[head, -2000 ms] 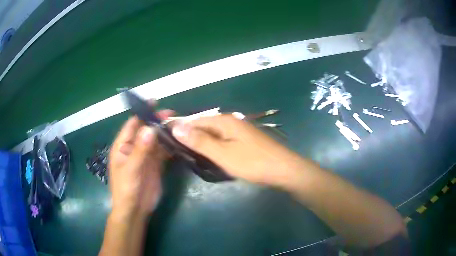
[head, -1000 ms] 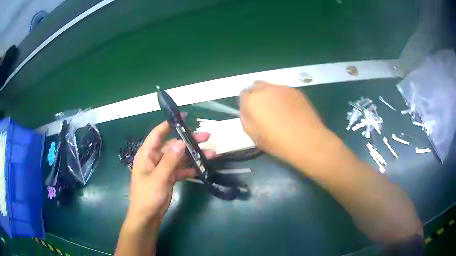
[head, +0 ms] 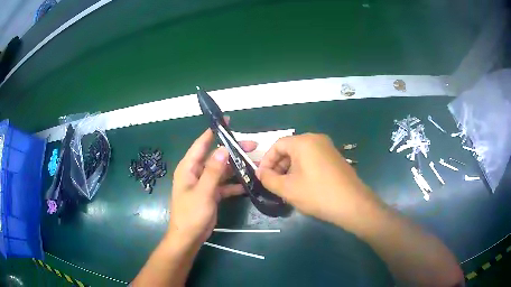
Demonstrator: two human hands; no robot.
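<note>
My left hand (head: 204, 176) holds the black tapered housing (head: 210, 107), its pointed nose toward the upper left and its open side up, with light and metallic details inside. A thin white strip (head: 228, 136) lies along the opening of the housing. My right hand (head: 300, 168) pinches the lower end of this strip at the housing, its fingertips partly hiding it. The stack of white strips (head: 280, 134) lies behind both hands. Two loose white strips (head: 246, 230) lie on the bench below the housing.
A heap of small black parts (head: 148, 168) lies left of centre. A clear bag with black parts (head: 92, 160) and a blue bin (head: 21, 193) stand at the left. White plastic parts (head: 412, 137) and a cloudy bag (head: 487, 126) are at the right. A pale rail (head: 269, 94) borders the green belt.
My right hand has come down from beside the rail to the housing, and a white strip now lies along its opening. The left hand still holds the housing.
</note>
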